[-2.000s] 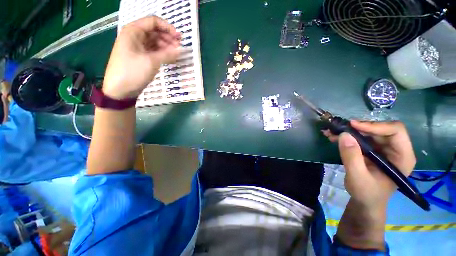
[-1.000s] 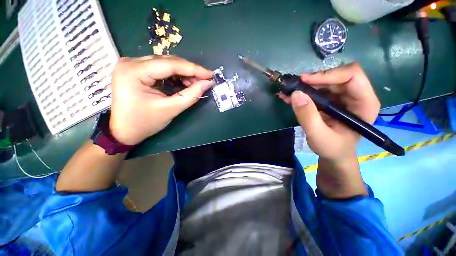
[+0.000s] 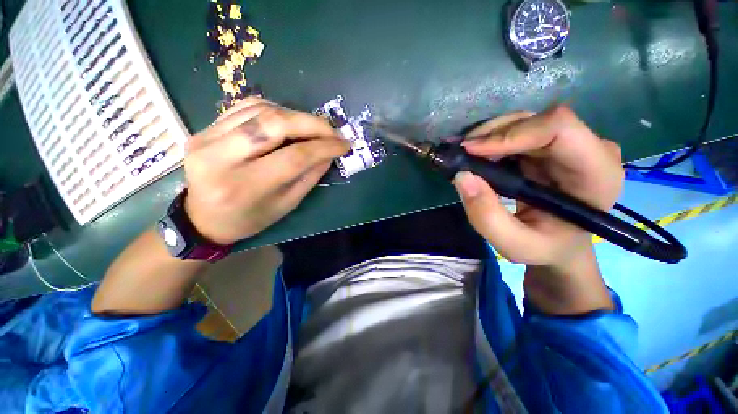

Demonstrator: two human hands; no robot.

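Observation:
A small whitish-silver circuit board [image 3: 356,148] lies on the dark green bench top in front of me. My left hand [image 3: 263,166] is at its left side, with the fingertips over the board's left edge; whether they pinch a small part is hidden. A thin pale line shows below these fingers. My right hand [image 3: 546,182] holds the black soldering iron [image 3: 526,192] like a pen. Its thin metal tip points left and reaches the upper right part of the board; contact cannot be told.
A white sheet [image 3: 89,105] with rows of small dark parts lies at the left. Scattered yellow-gold and black bits [image 3: 236,57] lie beyond my left hand. A wristwatch [image 3: 539,29] lies at the upper right. A black cord [image 3: 712,81] runs down the right side.
My left hand has come down from the sheet of parts to the board. The iron's tip has moved in to the board. The view has shifted, and the board now sits slightly turned.

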